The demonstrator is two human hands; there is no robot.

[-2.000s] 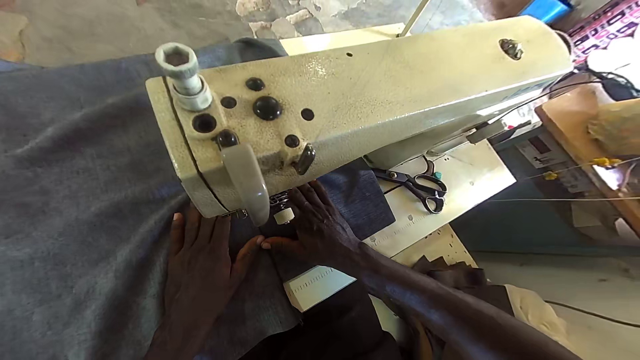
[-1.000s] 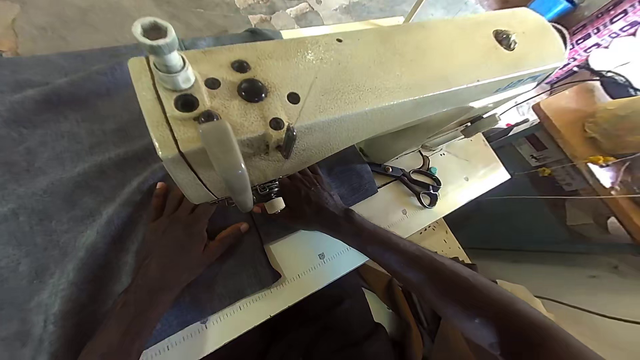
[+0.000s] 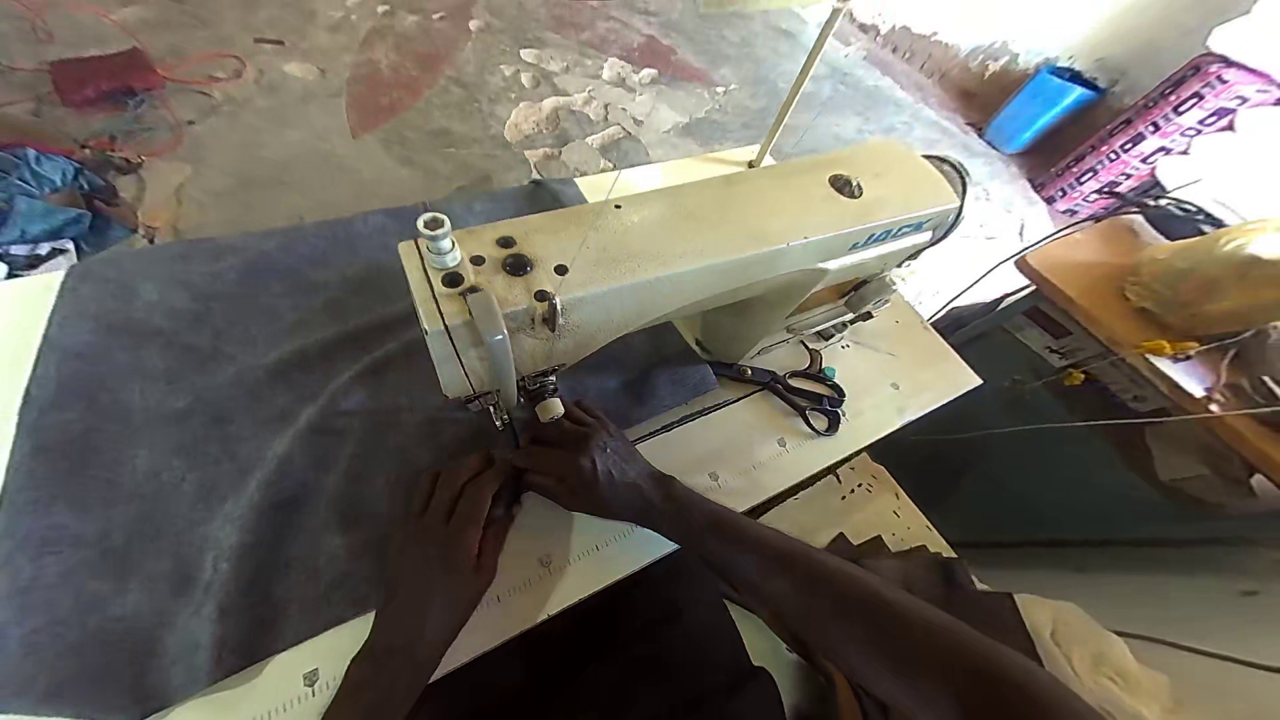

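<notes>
A cream Jack industrial sewing machine (image 3: 700,260) stands on a pale table. Dark grey fabric (image 3: 200,430) lies spread over the left of the table and passes under the machine's head, with part of it showing beyond the needle area. Just in front of the presser foot, my left hand (image 3: 455,520) has its fingers bent on the fabric edge, pinching it. Close beside it, my right hand (image 3: 590,465) also grips the edge, its fingertips meeting those of my left hand. Black-handled fabric scissors (image 3: 800,390) lie right of the fabric, their blades partly hidden.
The table's front edge (image 3: 590,560) bears a printed ruler scale. Dark cloth hangs below it. At the right are a wooden surface (image 3: 1090,270) with a thread cone and a strung thread. A blue bucket (image 3: 1040,108) and scattered cloth (image 3: 50,200) are on the floor beyond.
My hands have come together at the fabric edge; a second ago they lay apart, the left one flat. The fabric's front edge has shifted near the needle. The view now takes in more of the room.
</notes>
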